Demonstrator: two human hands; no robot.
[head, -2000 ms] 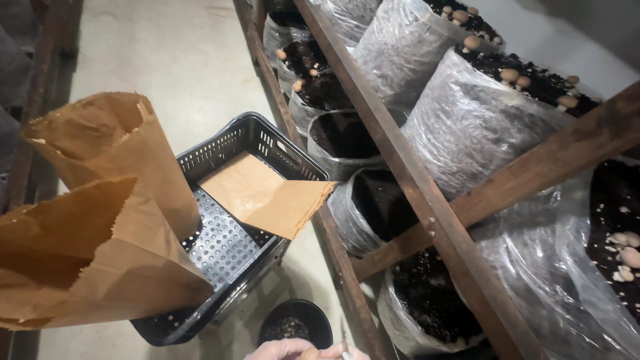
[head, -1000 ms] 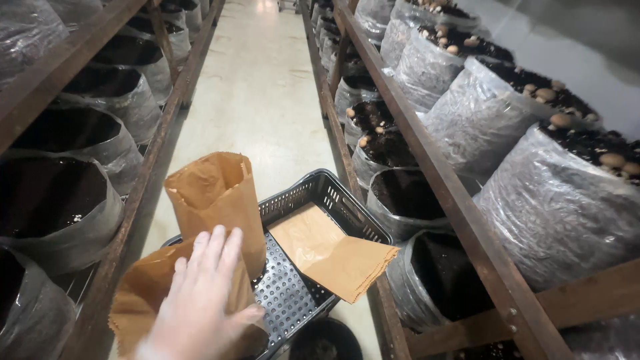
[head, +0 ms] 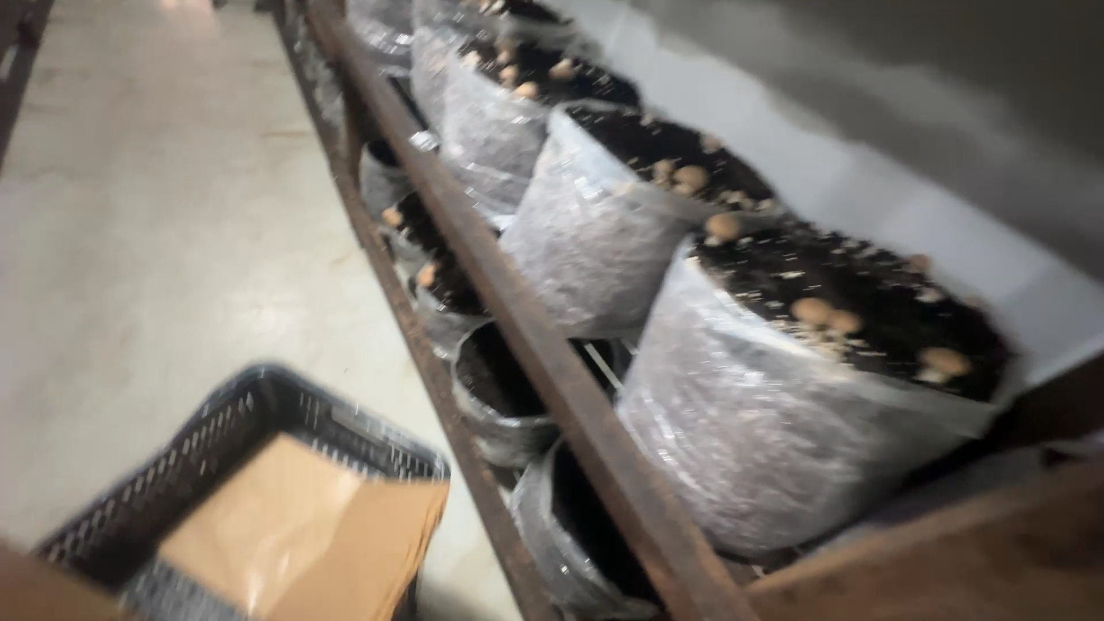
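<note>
Neither of my hands shows in the head view now. At the lower left stands a black perforated plastic crate (head: pixel 207 414), in which flat brown paper bags (head: pixel 285 526) lie folded. A brown paper edge (head: pixel 43 586) cuts into the bottom left corner. On the upper shelf at the right, clear plastic grow bags (head: pixel 759 440) hold dark soil (head: pixel 871 293) with brown-capped mushrooms (head: pixel 811 310) growing in small clusters. The picture is blurred.
A brown shelf rail (head: pixel 517 302) runs diagonally through the middle. Below it, more soil-filled bags (head: pixel 500 431) line the lower shelf. The pale floor (head: pixel 190 216) of the aisle stretches away at the left, and a wooden beam (head: pixel 966 552) crosses the lower right.
The view has swung to the right and nearer the upper shelf. The hand seen over the paper bags a second ago is out of view, and most of the upright bags are too.
</note>
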